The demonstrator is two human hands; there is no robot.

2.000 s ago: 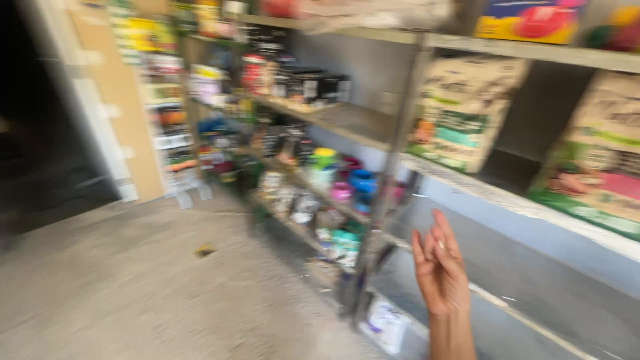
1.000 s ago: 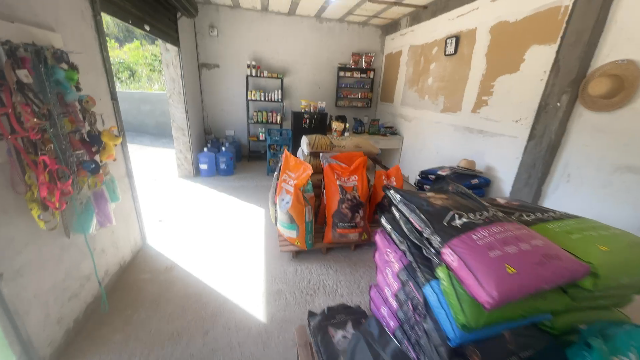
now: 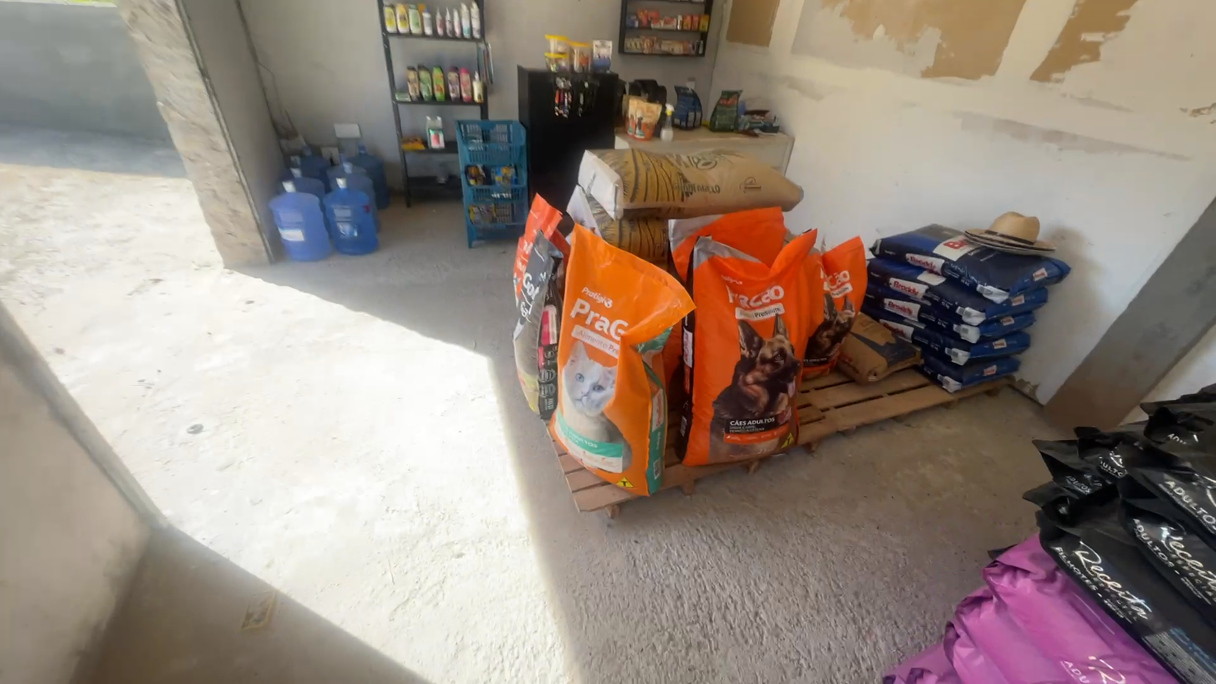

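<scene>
Neither my left hand nor my right hand shows in the head view. Ahead, an orange cat food bag [image 3: 608,366] and an orange dog food bag [image 3: 744,356] stand upright on a wooden pallet [image 3: 841,408]. Behind them lies a tan paper sack [image 3: 689,182] on top of other sacks. To the right, a straw hat [image 3: 1013,231] rests on a stack of blue bags [image 3: 955,309]. Black bags [image 3: 1130,546] and purple bags [image 3: 1035,622] are piled at the lower right.
Blue water jugs [image 3: 351,218] stand by the doorway pillar [image 3: 204,123]. Along the back are a black shelf of bottles [image 3: 434,71], blue stacked crates [image 3: 492,176], a black cabinet [image 3: 565,142] and a white counter [image 3: 750,144]. A wall edge [image 3: 71,475] rises at the left.
The view has swung from store shelves to the pallets, then moved closer to the orange bags. A raised hand in front of the shelves two seconds ago is out of view.
</scene>
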